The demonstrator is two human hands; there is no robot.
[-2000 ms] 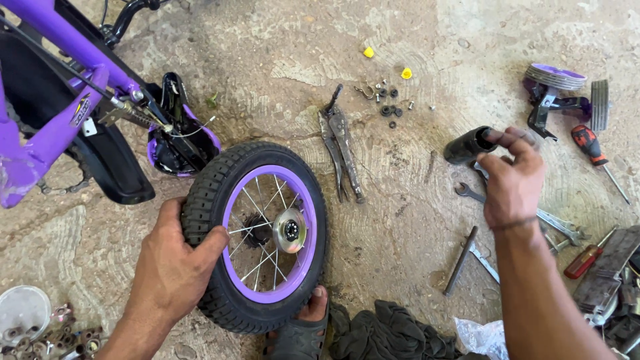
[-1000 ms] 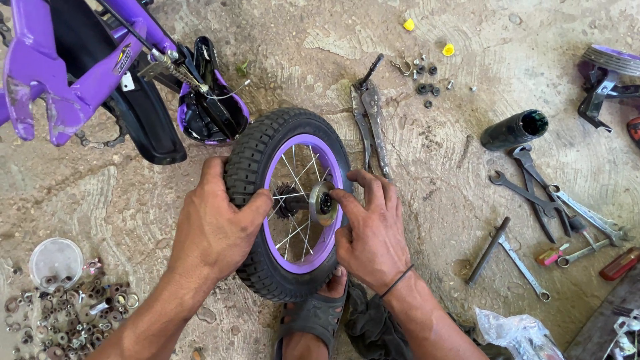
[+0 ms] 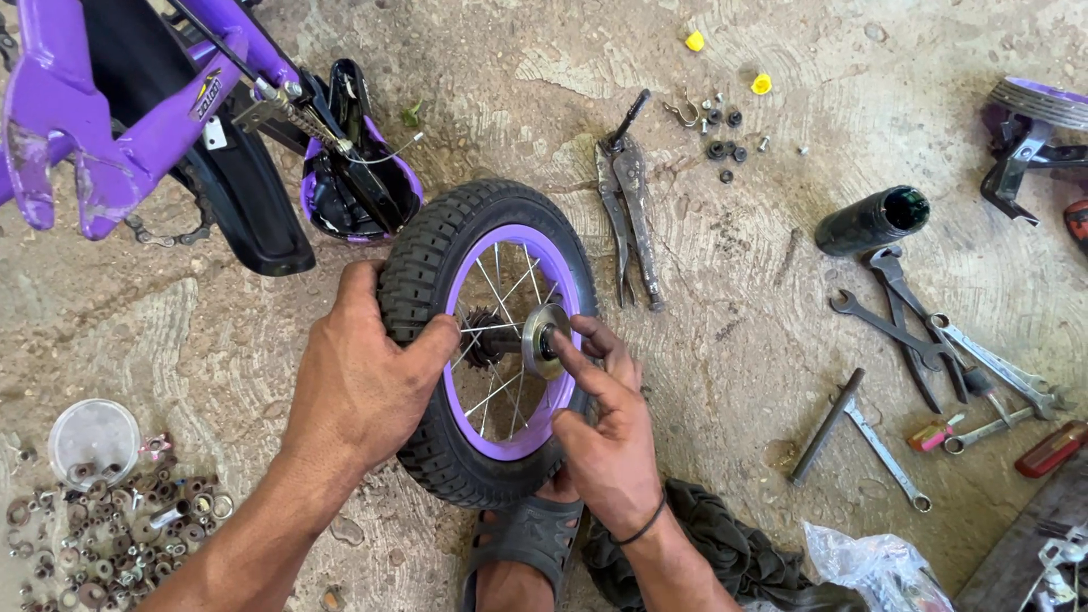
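Note:
A small bicycle wheel (image 3: 501, 340) with a purple rim and black knobby tyre stands tilted on the concrete, above a foot in a dark clog. My left hand (image 3: 365, 382) grips its tyre from the left, thumb over the rim. The index finger of my right hand (image 3: 608, 416) touches the centre of the metal hub flange (image 3: 544, 340); its other fingers are apart near the rim. Behind the spokes, a toothed sprocket (image 3: 484, 337) shows on the hub's far side. What lies under my fingertip is hidden.
A purple bicycle frame (image 3: 110, 127) lies upper left. Locking pliers (image 3: 629, 204), small nuts and bolts (image 3: 727, 151) and a dark jar (image 3: 871, 221) lie to the right, near wrenches (image 3: 888, 327) and a steel rod (image 3: 829, 425). Loose hardware (image 3: 119, 535) covers the lower left; dark cloth (image 3: 722, 544) is below.
My right hand has come from the dark jar at the right to the wheel hub. The jar, upright or nearly so under that hand earlier, now lies free of it. My left hand stays on the tyre.

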